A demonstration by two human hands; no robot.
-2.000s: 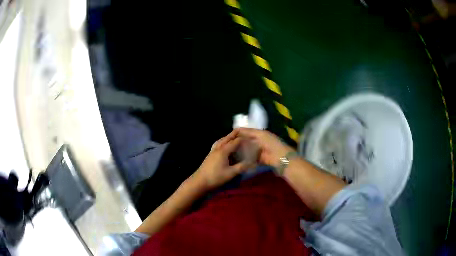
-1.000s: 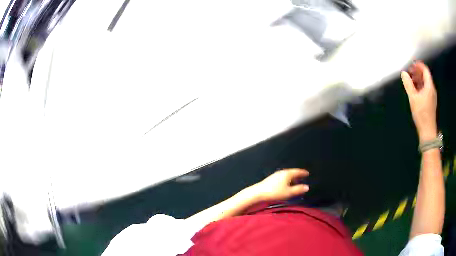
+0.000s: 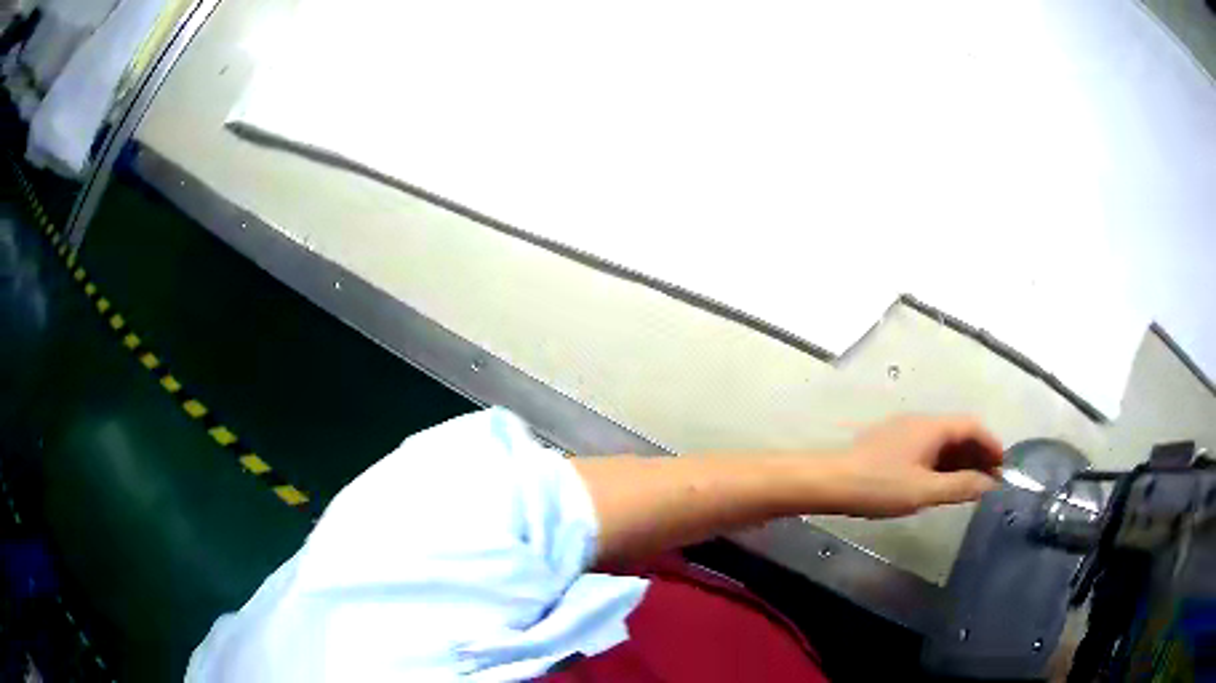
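My left hand (image 3: pixel 920 464) reaches right across the table edge. Its fingers are curled with a gap at the thumb, and I see nothing in it. Its fingertips are beside the rounded grey base plate (image 3: pixel 994 574) of the cutting machine (image 3: pixel 1167 547), which is dark and cut off by the right edge. The white marker paper (image 3: pixel 640 147) lies over a fabric lay (image 3: pixel 574 251) that shows as a thin dark edge with a stepped notch. My right hand is not visible.
The pale table (image 3: pixel 747 387) has a metal edge strip (image 3: pixel 400 327) with small screws. Green floor with yellow-black tape (image 3: pixel 194 407) lies at the left. White material (image 3: pixel 80 114) is at the far left.
The view has swung so that the lay and machine are in front. My left hand has moved out over the table to the base plate. My right hand has left the picture.
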